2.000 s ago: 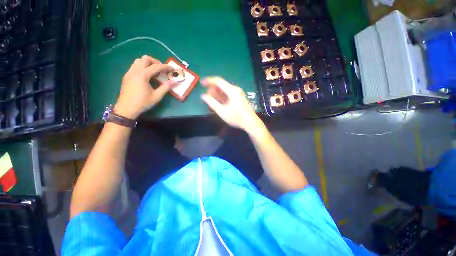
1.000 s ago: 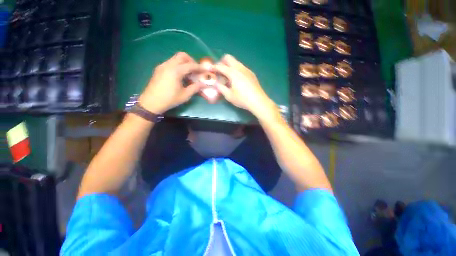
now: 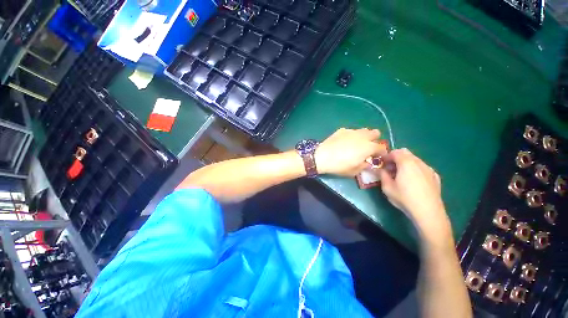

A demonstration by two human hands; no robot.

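A small copper-coloured part [image 3: 374, 162] with a round centre hole is held between both hands over a white pad in a red-brown frame [image 3: 369, 178] on the green bench. My left hand [image 3: 349, 151], with a watch on its wrist, grips the part from the left. My right hand [image 3: 411, 183] has its fingertips at the part's right side. The fingers hide part of the pad and of the component. A pale thin cable [image 3: 367, 99] curves to the pad.
A black tray with rows of copper parts [image 3: 523, 231] lies at the right. Stacked empty-looking black trays [image 3: 249, 59] and a blue box [image 3: 168, 25] are at the upper left. A small black block [image 3: 344, 77] and a red-white card [image 3: 164, 115] lie on the bench. Another black tray [image 3: 118, 168] holds two copper parts.
The view has turned to the left and tilted, so the hands and pad appear further right. My right hand, apart from the part two seconds ago, is now at it.
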